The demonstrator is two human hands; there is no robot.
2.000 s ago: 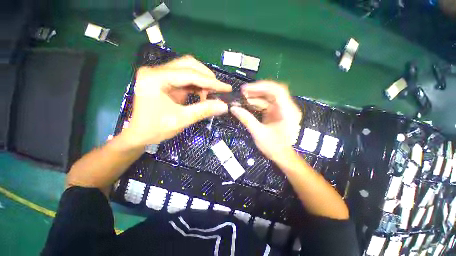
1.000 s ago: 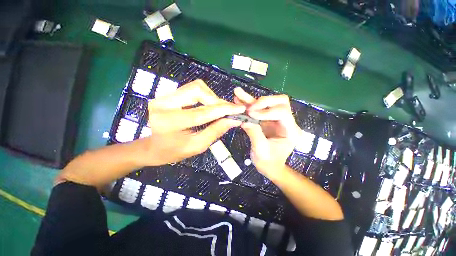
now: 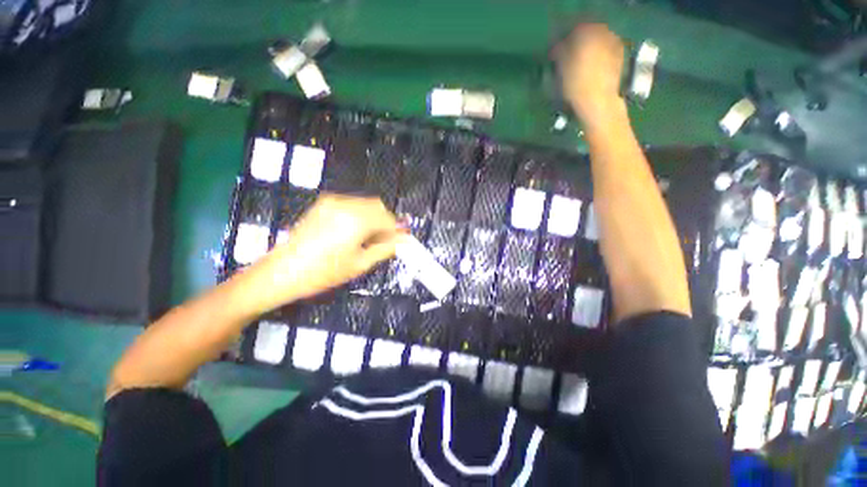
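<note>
A white two-part piece [image 3: 430, 268] lies slanted over the middle of the black compartment tray [image 3: 475, 157]. My left hand [image 3: 337, 233] is over the tray, its fingertips together at the piece's upper left end; whether they grip it is unclear. A small red spot shows at those fingertips. A small pale disc [image 3: 466, 266] lies just right of the piece. My right hand [image 3: 589, 71] is stretched out over the green bench beyond the tray, small and blurred. Its fingers are indistinct, with a dark blur at its left side. The dark part held earlier is not clearly visible.
White squares [image 3: 267, 160] sit in tray pockets. Several two-part pieces [image 3: 462, 103] lie beyond the tray. A crowded parts tray [image 3: 751, 328] is on the right, under glare. A matt black tray [image 3: 105, 224] is on the left. Small black items lie at the back right.
My hands have come apart from the dark part they held together. My right hand has moved far forward past the tray; my left is at the two-part piece. The view has shifted.
</note>
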